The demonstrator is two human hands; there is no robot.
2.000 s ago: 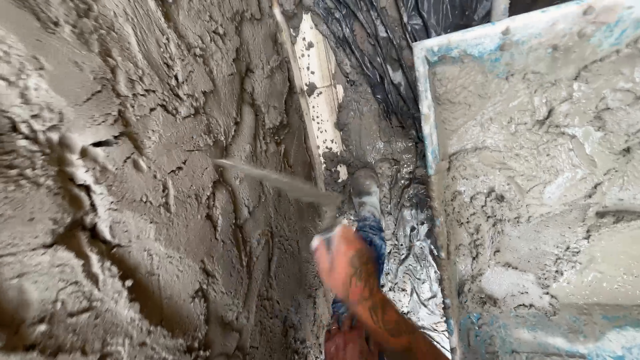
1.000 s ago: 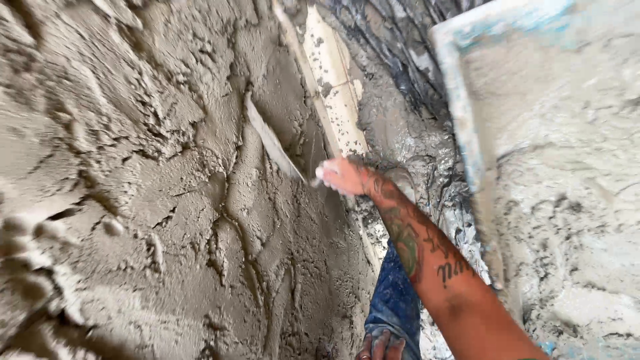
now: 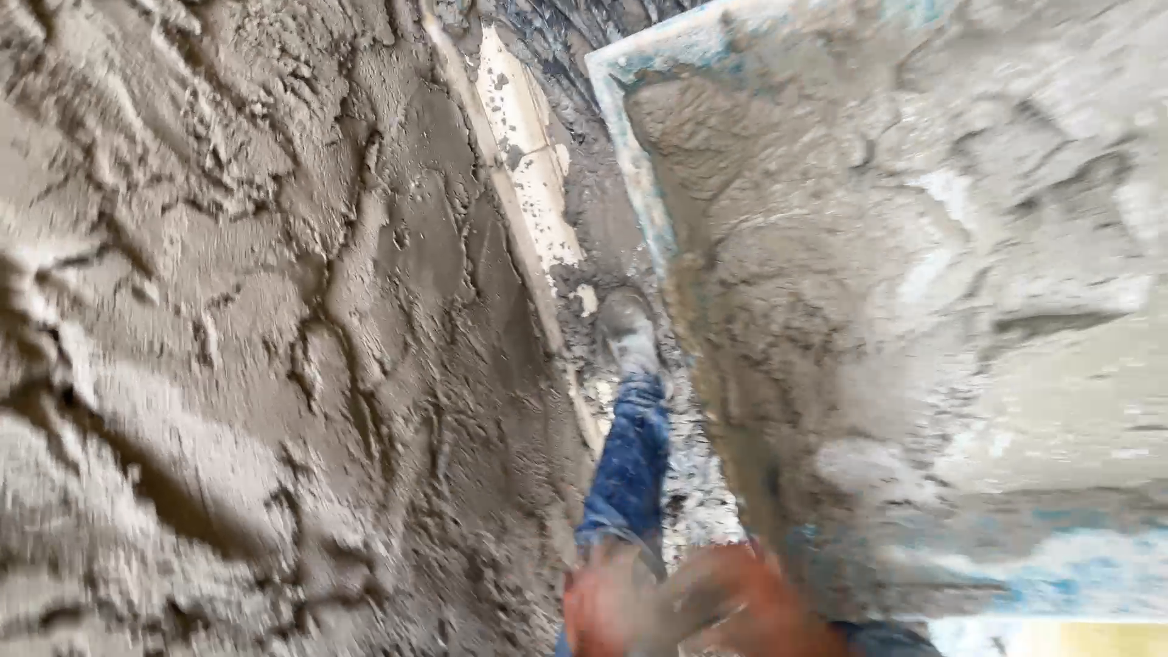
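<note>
At the bottom edge, my left hand point(image 3: 611, 598) and my right hand point(image 3: 762, 598) are close together, both strongly blurred. A greyish blurred shape shows between them; whether it is the trowel, and which hand grips it, cannot be made out. Wet grey mortar point(image 3: 438, 246) covers the wall on the left, rough and ridged, with a smoother strip near its lower border. On the right stands a large mixing tub point(image 3: 639, 182) with a whitish-blue rim, holding wet mortar point(image 3: 776, 246).
A narrow gap between wall and tub holds my leg in blue jeans point(image 3: 630, 456) and a mortar-smeared shoe point(image 3: 630, 319). A pale, spattered strip point(image 3: 525, 155) runs along the wall's base. Dark plastic sheeting point(image 3: 611, 18) lies beyond.
My right hand has drawn back from the wall to the bottom edge, beside my left hand. The trowel blade that was against the mortar is no longer seen there.
</note>
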